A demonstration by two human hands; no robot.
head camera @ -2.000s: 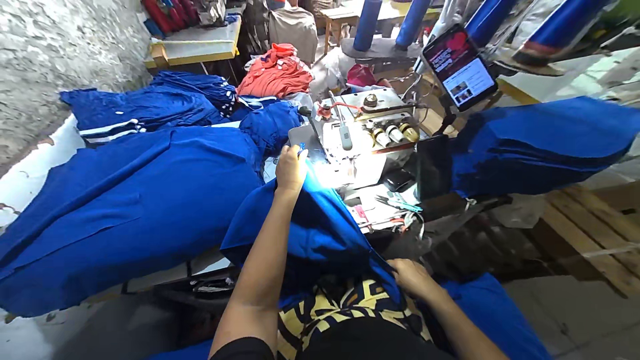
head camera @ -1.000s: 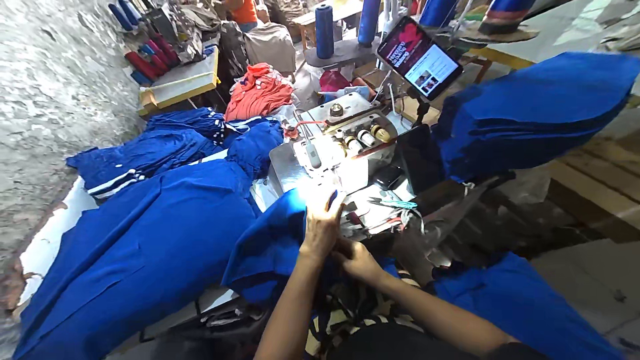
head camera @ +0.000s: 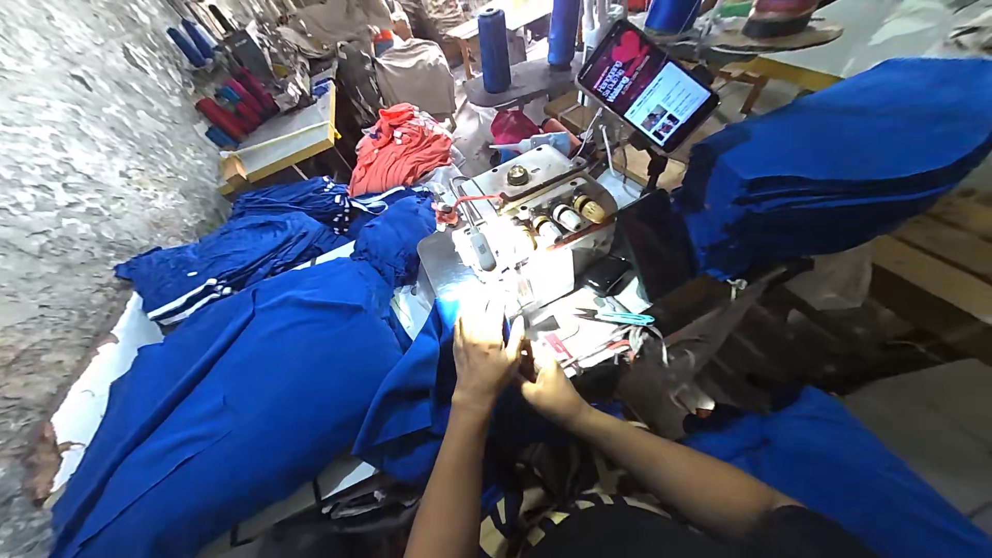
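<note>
A serger sewing machine [head camera: 535, 209] with a bright lamp stands in the middle. Just in front of its needle area, my left hand [head camera: 484, 349] lies flat on a blue fabric piece [head camera: 415, 395], fingers pointing at the machine; glare hides the fingertips. Close at its right, my right hand [head camera: 552, 387] has its fingers curled and pinches the edge of the same fabric near the table's front. The rest of the piece hangs toward my lap. Teal-handled thread snips [head camera: 616, 317] lie to the right of my hands.
Blue fabric [head camera: 256, 387] covers the left side, with striped blue pieces [head camera: 287, 232] behind. A phone [head camera: 647, 85] on a holder and a blue fabric stack [head camera: 837, 163] stand right. Coral fabric [head camera: 403, 147] and thread cones [head camera: 494, 50] are farther back.
My right hand has come up from the lower right to beside my left hand at the machine. My left hand, earlier at the left of the lit area, now lies in front of it.
</note>
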